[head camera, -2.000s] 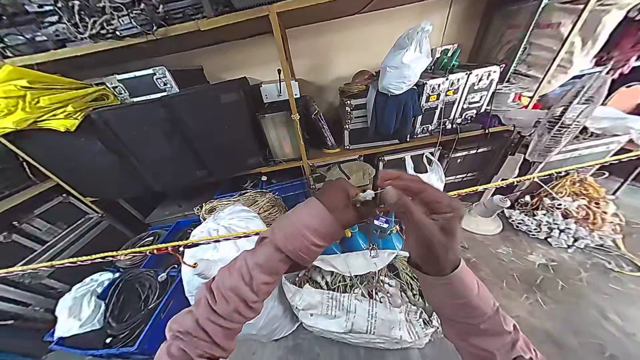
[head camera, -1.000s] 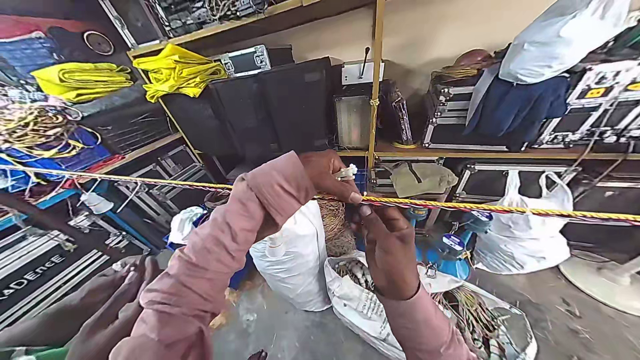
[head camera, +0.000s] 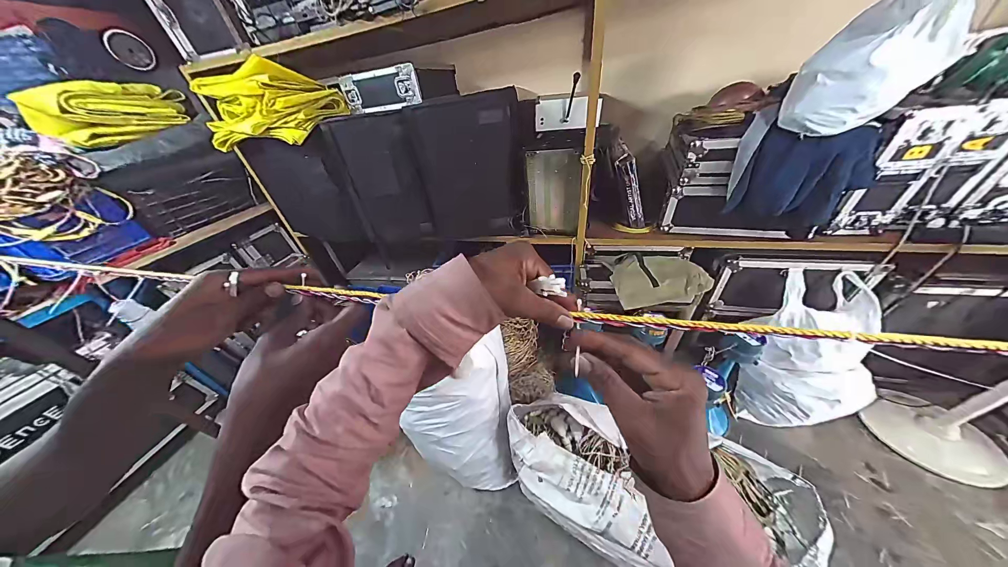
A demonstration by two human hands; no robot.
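Note:
A yellow twisted rope (head camera: 756, 328) with a thin dark red and white wire along its underside runs taut across the view. My left hand (head camera: 520, 287) grips the rope at the centre and also holds a small bunch of white plastic strips (head camera: 550, 285), which look like cable ties. Just to its right, below the rope, my right hand (head camera: 646, 394) pinches a thin white strip (head camera: 577, 362) between thumb and fingers; the strip stands upright across the rope. Further left, another person's two hands (head camera: 276, 307) are at the same rope, one wearing a ring.
Below the rope stand a white sack (head camera: 465, 417) and an open printed sack (head camera: 583, 488) of wires. A white bag (head camera: 803, 362) and a round fan base (head camera: 933, 441) are at right. Behind is a shelf edge (head camera: 827, 242) with flight cases (head camera: 709, 181) and folded yellow cloth (head camera: 268, 98).
The view has swung left from the first frame. The other person's hands, low at the left one second ago, are now up at the rope. My right hand now holds a strip upright at the rope.

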